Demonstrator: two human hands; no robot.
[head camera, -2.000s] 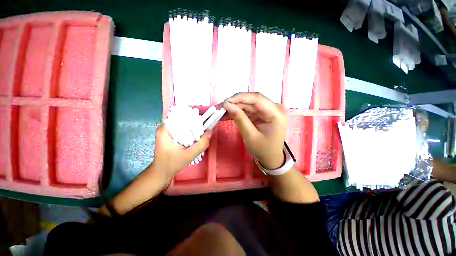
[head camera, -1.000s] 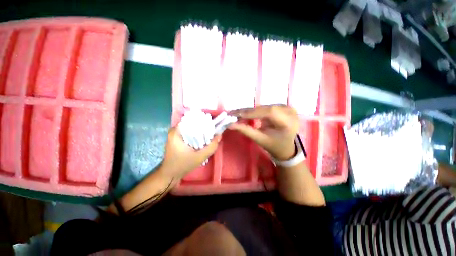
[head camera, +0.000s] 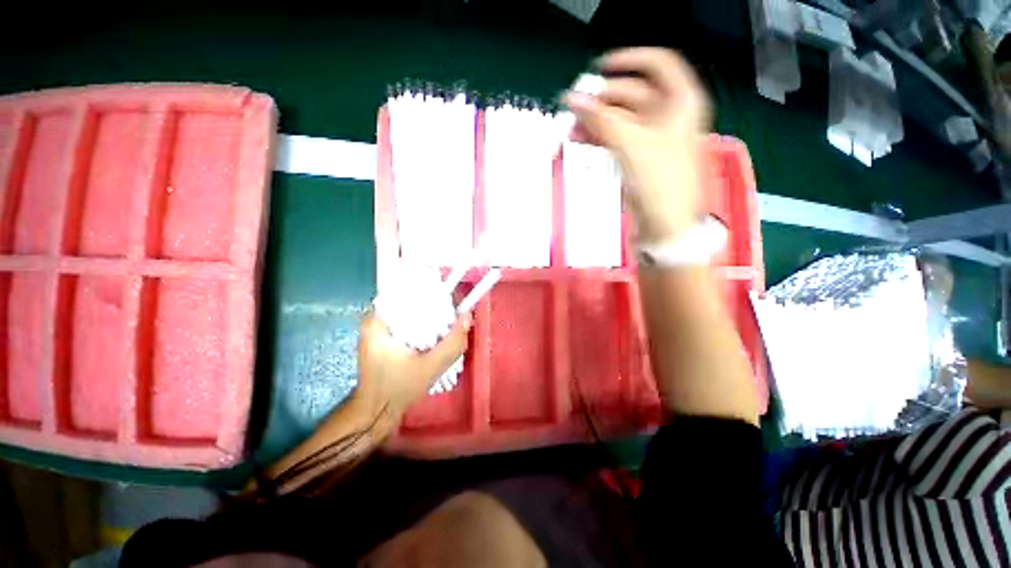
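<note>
My left hand (head camera: 405, 361) holds a bundle of slim white tubes (head camera: 412, 305) over the near left part of the pink foam tray (head camera: 521, 430). Two tubes stick out of the bundle to the right. My right hand (head camera: 654, 128) is raised over the tray's far edge, right of centre, and is blurred. A white tube end (head camera: 589, 84) shows at its fingertips; the rest is hard to make out against the white stacks. Dense white tubes in the tray (head camera: 432, 183) fill far pockets, with dark tips at the far end. My right hand and forearm hide part of the tray's right side.
A second pink foam tray (head camera: 253, 277) lies at the left on the green bench (head camera: 322, 250). A clear bag of white tubes (head camera: 848, 344) lies right of the tray. White items (head camera: 865, 105) are at the far right. A person in a striped top (head camera: 953, 488) is at the lower right.
My right hand has left the bundle's tube ends and moved up and right to the tray's far side. My left hand still holds the bundle over the near pockets.
</note>
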